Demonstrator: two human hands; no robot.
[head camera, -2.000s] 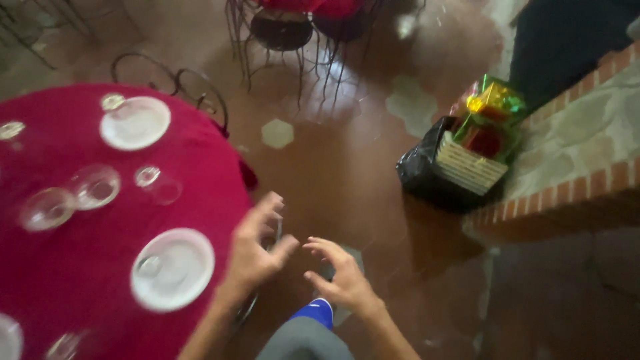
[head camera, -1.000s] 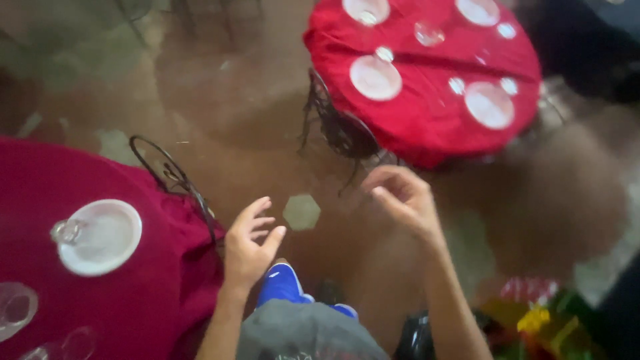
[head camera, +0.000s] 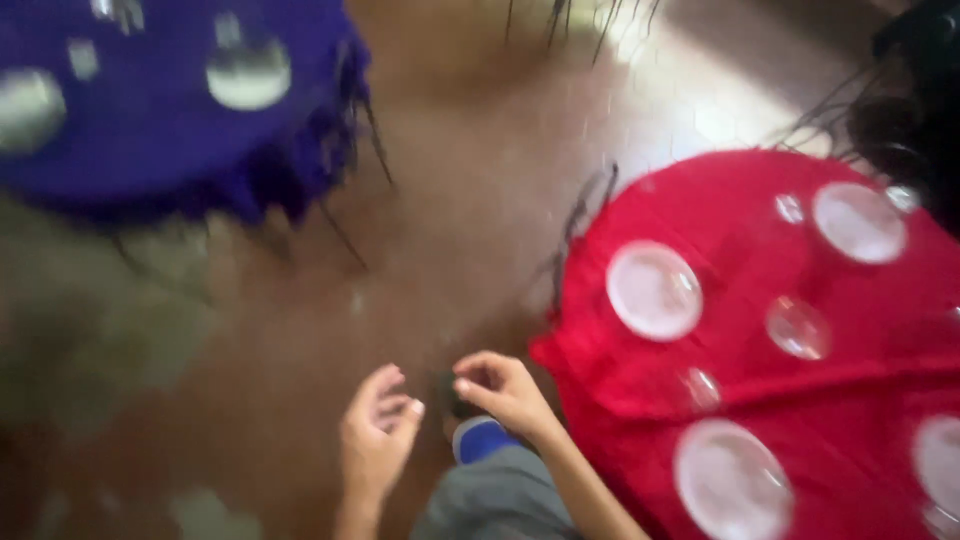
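Both hands hang in front of my body, above the floor, with air between them. My left hand (head camera: 379, 431) holds nothing, its fingers curved and apart. My right hand (head camera: 502, 394) is empty too, with bent fingers and a gap between thumb and forefinger. It is the nearer one to the round table with a red tablecloth (head camera: 720, 300) on the right. White plates, one at the near left (head camera: 654, 290) and one lower down (head camera: 733, 480), lie on that cloth, with a clear glass bowl (head camera: 798, 328) and a drinking glass (head camera: 703, 388) among them.
A round table with a blue-purple tablecloth (head camera: 142, 150) stands at the upper left, bearing white plates (head camera: 249, 75) and glasses (head camera: 82, 58). A dark metal chair (head camera: 577, 225) is against the red table's left side. Brown tiled floor (head camera: 450, 187) runs between the tables. The picture is blurred.
The view has swung a lot. The red table now lies close on the right, and the blue-purple table has come into view. My hands are closer together than one second ago.
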